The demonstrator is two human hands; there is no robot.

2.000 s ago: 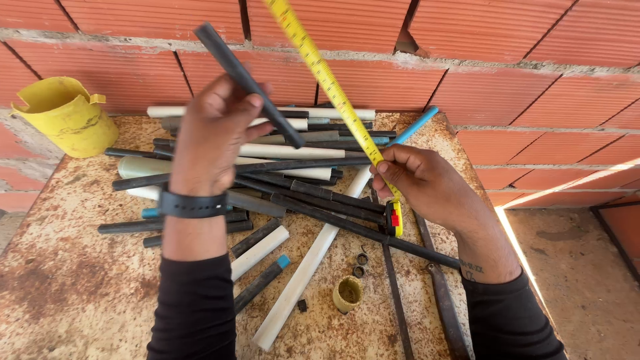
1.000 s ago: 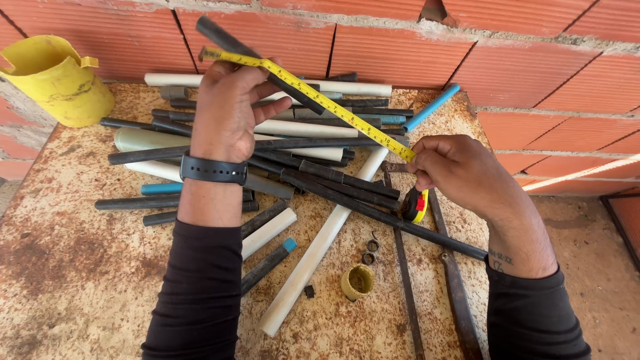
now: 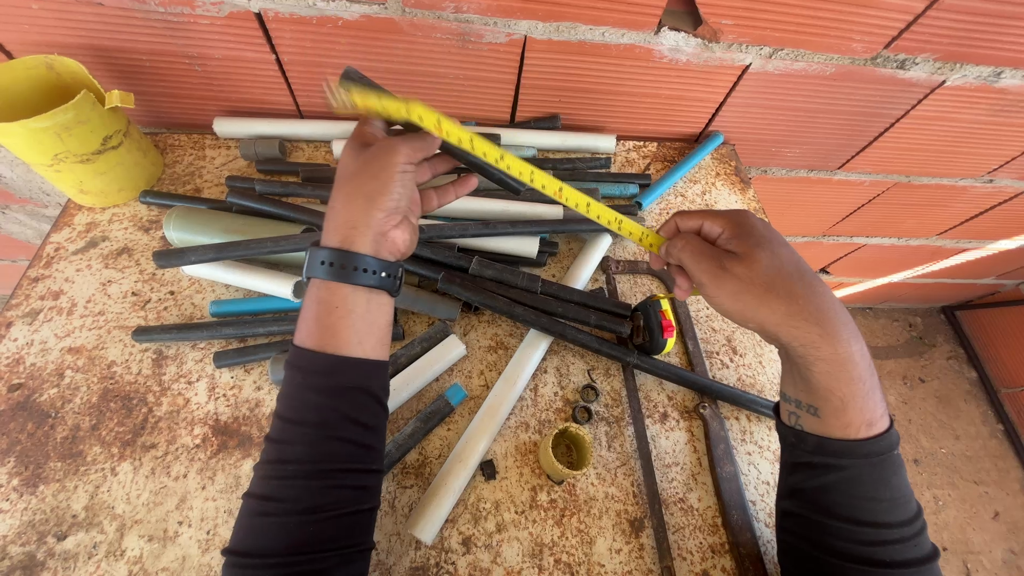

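My left hand holds a short black plastic pipe slanting down to the right, above a pile of pipes. Along this pipe runs the yellow blade of a tape measure, its end blurred near the pipe's upper left end. My right hand pinches the blade between thumb and fingers. Just below it hangs the black and yellow tape case. Beneath lie black, white, grey and blue pipe pieces, among them a long white pipe and a long black pipe.
A rusty metal hacksaw frame lies on the rust-stained tabletop at the right. Left of it are a small yellowish cup and black rings. A yellow plastic container stands back left. A hollow-brick wall borders the back.
Two seconds ago the pipe and the tape blade were apart; now the blade lies along the pipe. My right hand has moved away from the blade's far end, and the view has shifted.
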